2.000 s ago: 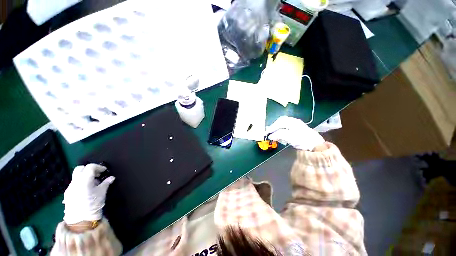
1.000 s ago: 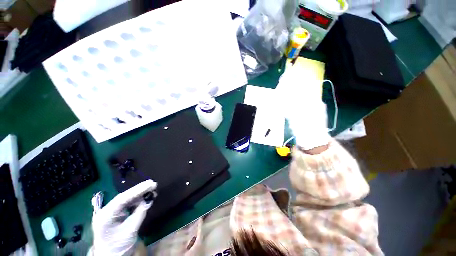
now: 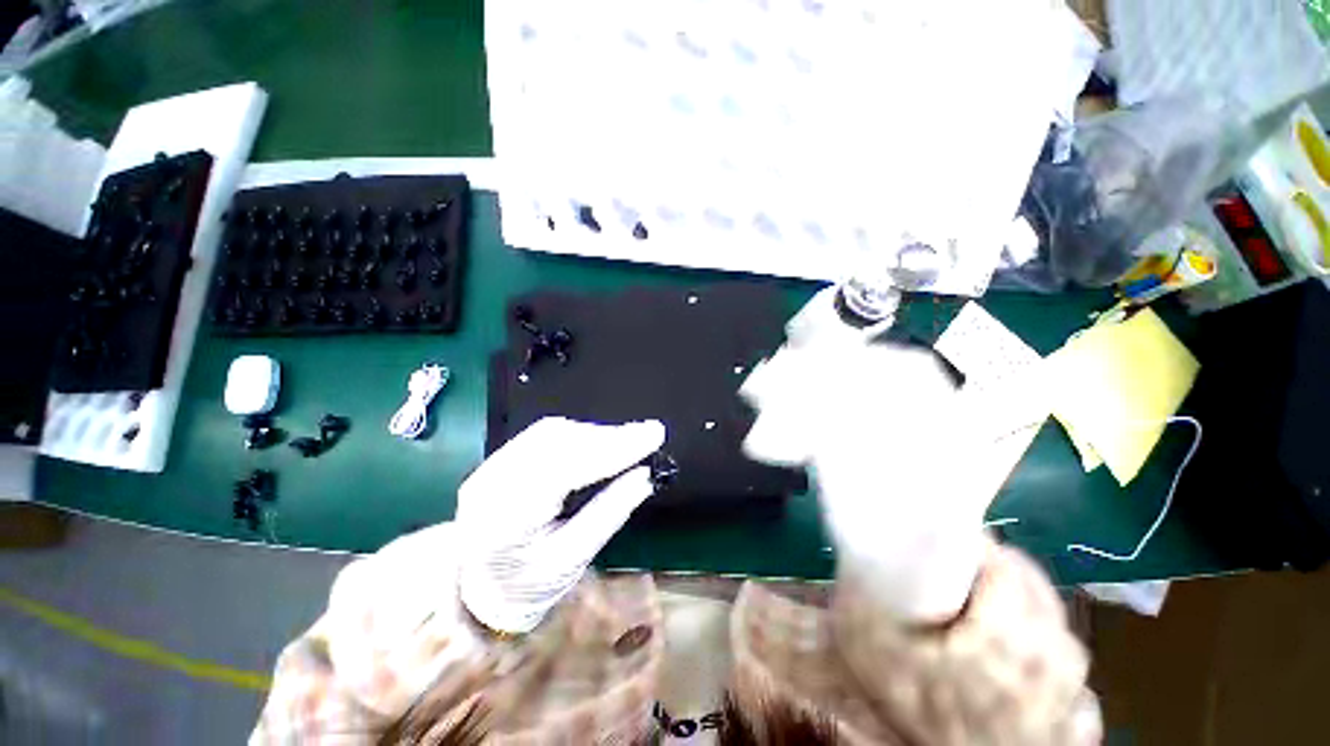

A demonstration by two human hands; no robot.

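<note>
My left hand [image 3: 562, 503], in a white glove, pinches a small glossy black piece [image 3: 662, 469] between thumb and finger at the front edge of the black foam pad [image 3: 627, 343]. My right hand [image 3: 875, 437], white-gloved and blurred, is over the right side of the pad, in front of the pump bottle [image 3: 868, 299]; whether it holds anything cannot be told. A few black pieces [image 3: 543, 338] lie on the pad's upper left.
White blister tray [image 3: 759, 131] behind the pad. Black parts tray [image 3: 343, 255], white case [image 3: 253, 385], coiled white cable [image 3: 420, 401] and loose black pieces [image 3: 321, 434] at left. Yellow sheets [image 3: 1130, 386], white cord [image 3: 1176, 488], plastic bag [image 3: 1109, 190] and red-display instrument [image 3: 1251, 241] at right.
The view has turned left. My left hand has picked up a black piece from the pad. My right hand has left the orange tool and moved over the pad's right side.
</note>
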